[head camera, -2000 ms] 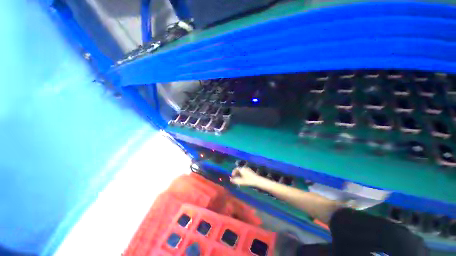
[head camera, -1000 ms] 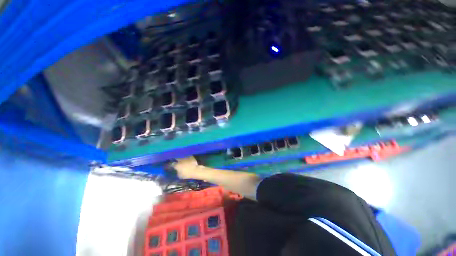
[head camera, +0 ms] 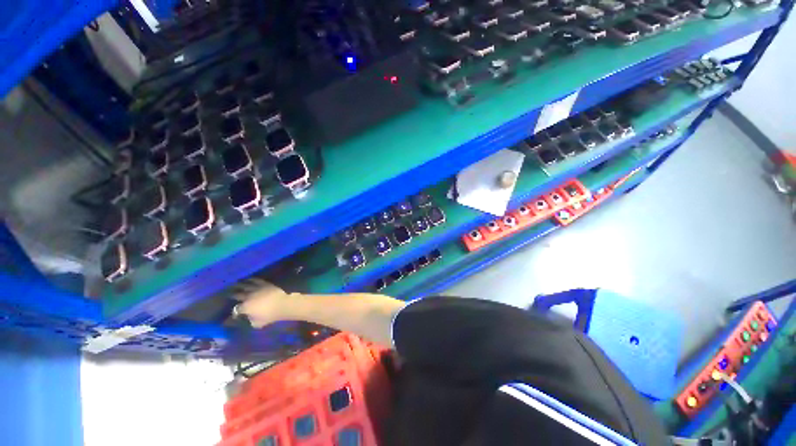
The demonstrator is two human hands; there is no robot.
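My right hand (head camera: 262,307) is at the end of a bare forearm in a black sleeve. It reaches left, below the front beam of the upper rack shelf. Its fingers are blurred beside a dark patch, and I cannot tell whether they hold anything. A red-orange component tray (head camera: 301,368) is below the forearm at the bottom left, cut off by the picture's edge. Dark or bluish square units (head camera: 340,399) sit in some of its pockets. My left hand is not in view.
Rows of square watch units (head camera: 244,192) stand on the green shelf (head camera: 375,161) behind a blue beam. Lower shelves hold more units, a white sheet (head camera: 489,181) and red-orange trays (head camera: 515,219). A blue stool (head camera: 635,340) and a tray with lit units (head camera: 729,359) are at right.
The view has turned, showing more of the lower shelves, stool and floor at right. My right hand has shifted left in the picture, still low at the rack. The tray remains at the bottom left.
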